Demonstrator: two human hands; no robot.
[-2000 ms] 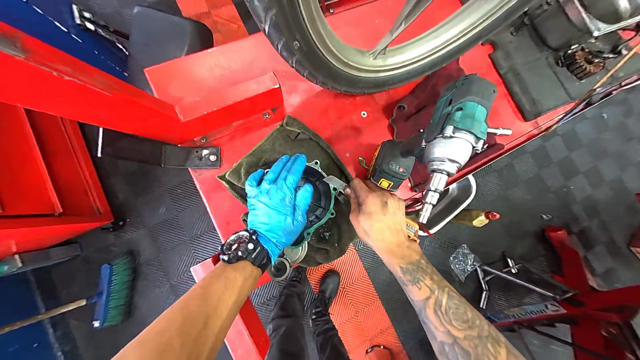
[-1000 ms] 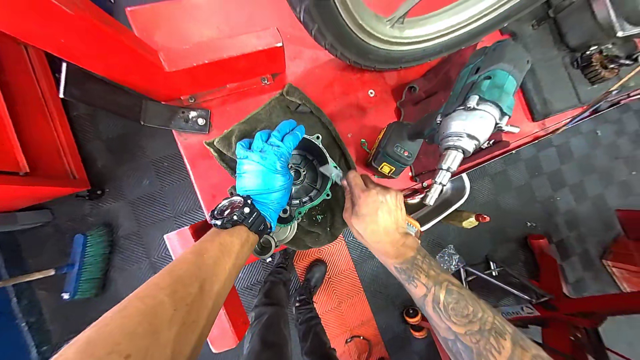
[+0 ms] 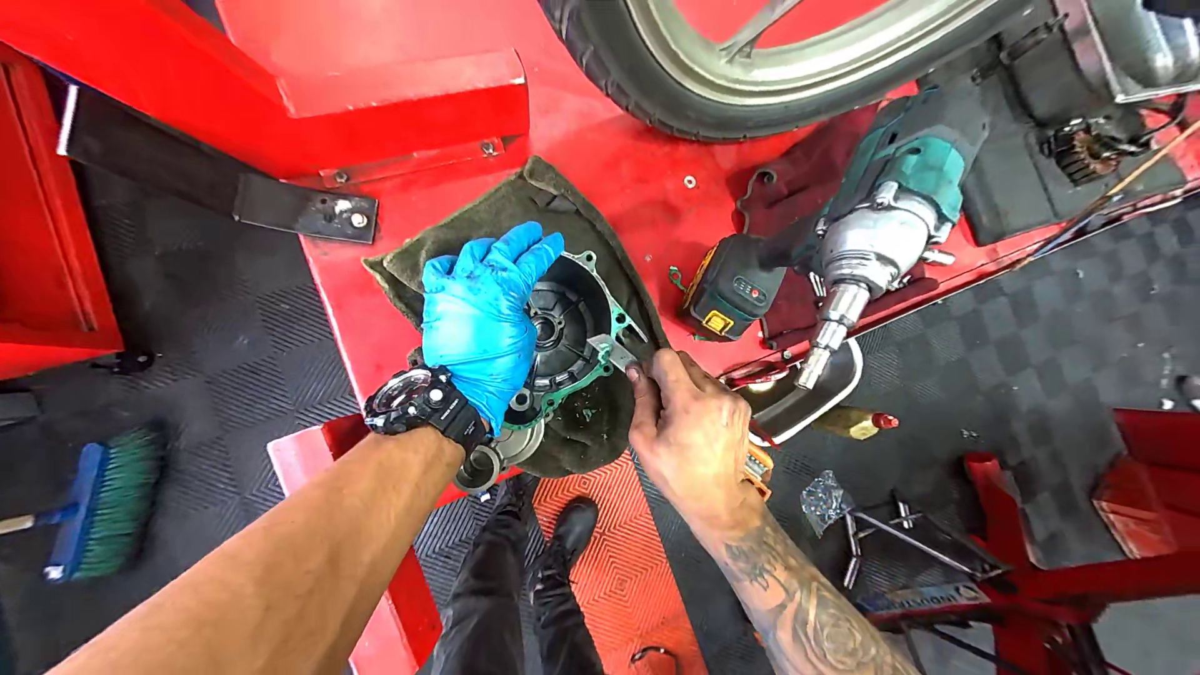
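Note:
A black engine side cover [image 3: 567,323] with green gasket residue along its rim lies on a dark olive cloth [image 3: 600,422]. My left hand [image 3: 483,319], in a blue glove, rests over the cover's left side with its fingers spread on the edge; whether it grips is hard to tell. Bare, my right hand [image 3: 689,427] holds an orange-handled scraper [image 3: 614,354], its flat metal blade touching the cover's right rim at the green gasket [image 3: 607,349]. Small green flakes lie on the cloth below the cover.
A teal cordless impact wrench [image 3: 877,216] with a socket lies right of the cloth on the red lift platform [image 3: 422,28]. A wheel [image 3: 797,103] stands beyond. A metal tray [image 3: 820,394] sits at the platform's edge, and a broom [image 3: 103,506] on the floor at left.
The blade has shifted along the cover's right rim, from higher up to lower down. My left hand stays on the cover.

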